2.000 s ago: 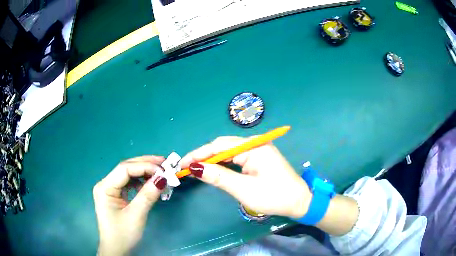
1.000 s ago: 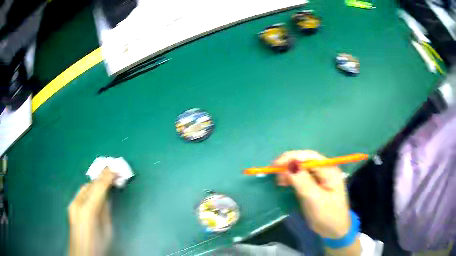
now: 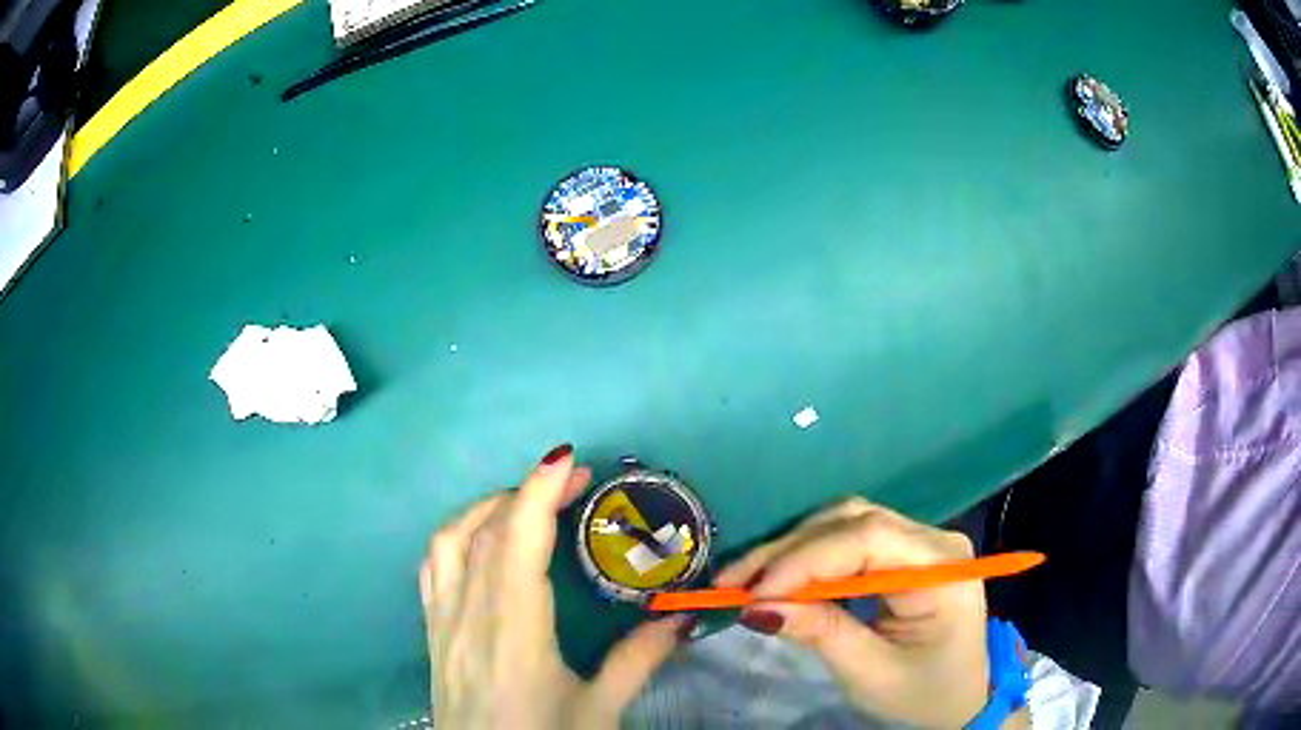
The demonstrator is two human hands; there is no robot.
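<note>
The open watch case is near the mat's front edge, a dark round ring with amber and black inside and small white and silver strips. My left hand is around its left side, thumb and fingers apart on its rim. My right hand holds the orange pointed stick, its left tip at the case's lower rim. A crumpled white wipe lies on the mat at left. A round board module with a blue-silver face lies above the case.
A small white scrap lies right of centre. A second module and part of an open case are at upper right. Black tweezers lie by the white board. A person's purple sleeve is at right.
My left hand has let go of the wipe, which lies on the mat, and is now at the watch case. My right hand has brought the orange stick left and down to the case's rim.
</note>
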